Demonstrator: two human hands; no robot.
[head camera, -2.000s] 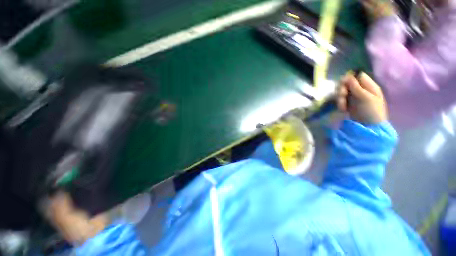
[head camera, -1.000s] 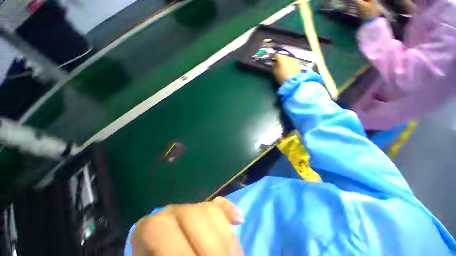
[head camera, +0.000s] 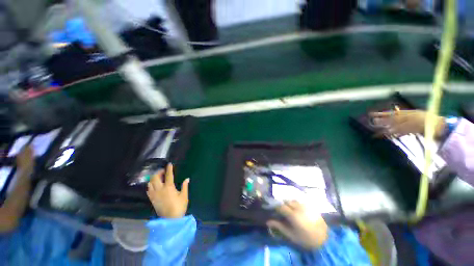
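Note:
An open device (head camera: 306, 179) lies in a black foam tray (head camera: 232, 182) in front of me, with a bright silver area, dark strips across it and a green and orange cluster at its left end. My right hand (head camera: 301, 223) is over the tray's lower edge; blur hides whether it holds anything. My left hand (head camera: 169, 195) has its fingers spread at the lower edge of another tray (head camera: 179, 137) with a device to the left, and nothing shows in it.
More trays with devices (head camera: 75, 143) stand at far left, near another person's hand (head camera: 23, 166). A coworker's hand (head camera: 405, 123) is over a tray at right. A yellow strip (head camera: 436, 98) hangs there. A white tub (head camera: 387, 241) with yellow material is below the bench edge.
The view has swung left and levelled. A tray with a device now lies directly before me. My left hand has moved onto the left tray; my right hand is now at the central one.

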